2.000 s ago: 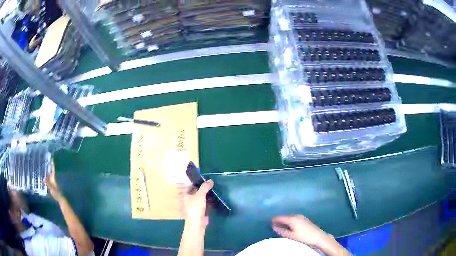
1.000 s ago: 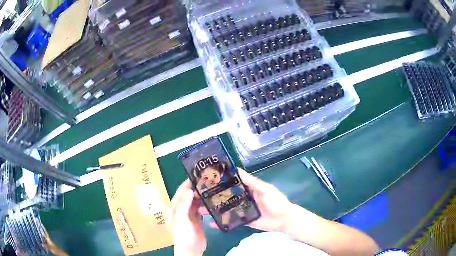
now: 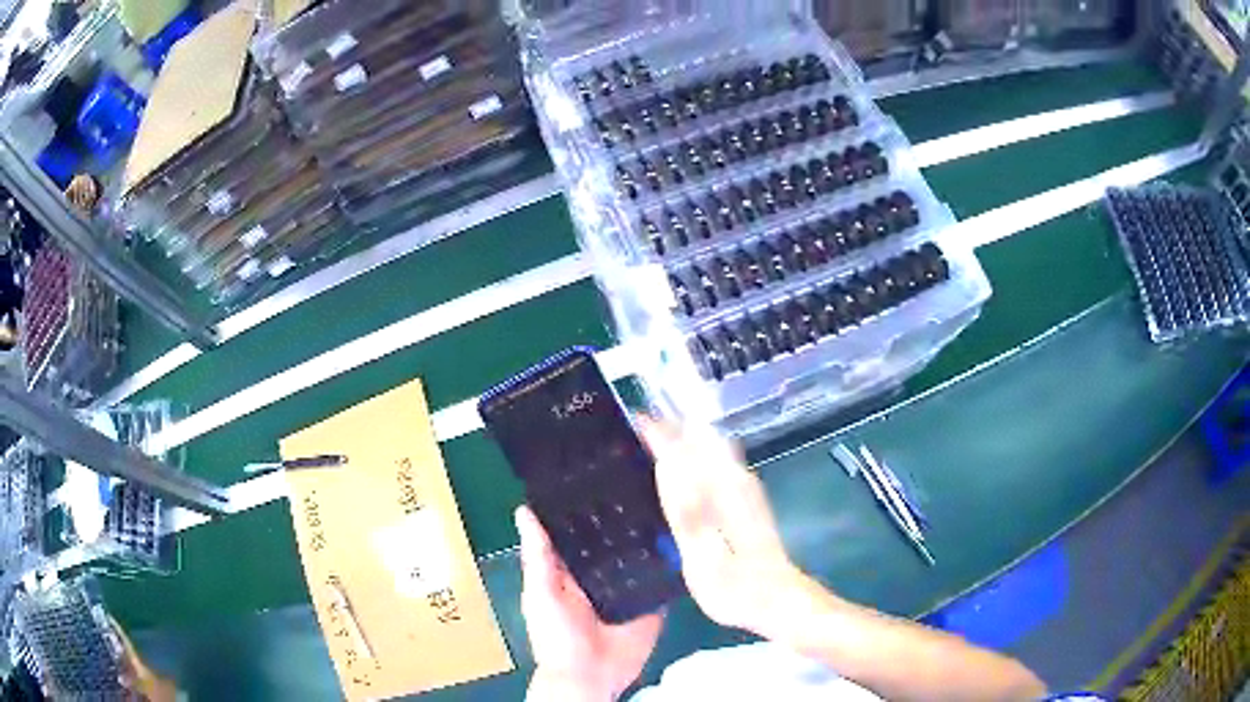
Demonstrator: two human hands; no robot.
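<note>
A black smartphone (image 3: 583, 480) is held upright over the bench, with a dark calculator-like screen and a number near its top. My left hand (image 3: 583, 624) grips its lower left side from below. My right hand (image 3: 713, 507) is at its right edge, fingers near the upper side; whether it grips the phone is unclear. A tan cardboard sheet (image 3: 384, 521) with handwriting and a white label lies to the left, a dark marker pen (image 3: 315, 464) on its upper part. A stack of clear trays (image 3: 823, 370) with rows of black round parts stands behind the phone.
Silvery tweezers (image 3: 888, 505) lie on the green bench (image 3: 987, 439) at right. More trays stand at far right (image 3: 1182, 261) and far left (image 3: 137, 521). Stacked packs (image 3: 411, 124) line the bench back. Metal bars cross the left side. Another person's hand (image 3: 144, 675) shows at lower left.
The phone was lifted from over the cardboard and turned face up. Its screen went from a 10:15 lock picture to the dark calculator-like display. My right hand came to the phone and its fingers moved up.
</note>
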